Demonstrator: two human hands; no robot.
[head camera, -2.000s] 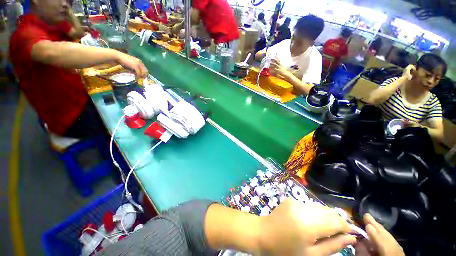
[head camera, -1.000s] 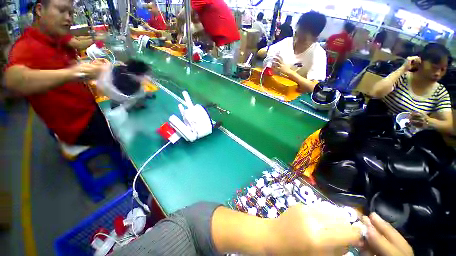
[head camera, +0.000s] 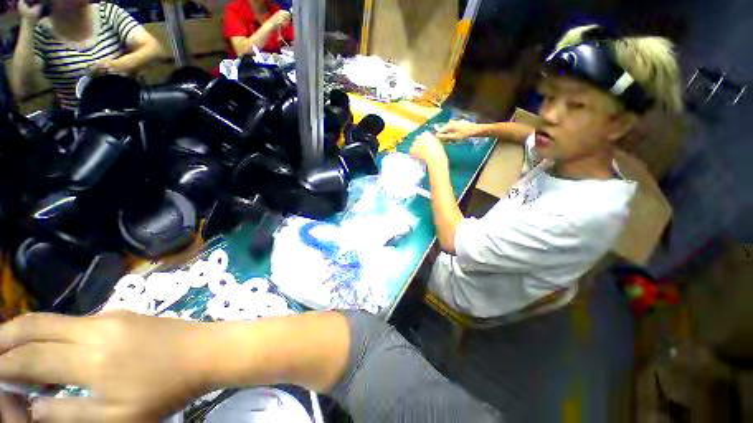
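Observation:
My right hand (head camera: 99, 363) reaches in from the bottom and lies at the lower left. Its fingers are blurred and cut by the left edge, so I cannot tell what they hold. My left hand does not show clearly; a dark patch of skin in the bottom left corner cannot be assigned. Beyond my right hand, white rings and small white parts (head camera: 219, 285) lie in a clear tray (head camera: 216, 241). A white round housing (head camera: 260, 409) is below my right forearm, cut by the bottom edge.
Glossy black shells (head camera: 157, 219) are heaped behind the tray. Plastic bags (head camera: 330, 256) with white and blue contents lie on the green bench (head camera: 421, 264). A metal post (head camera: 310, 83) rises behind. A person in white (head camera: 528, 240) sits at the right; others sit across the bench.
The view has swung far to the right. The conveyor, the antenna unit and the blue basket have left the picture. My right forearm now shows where my left one did.

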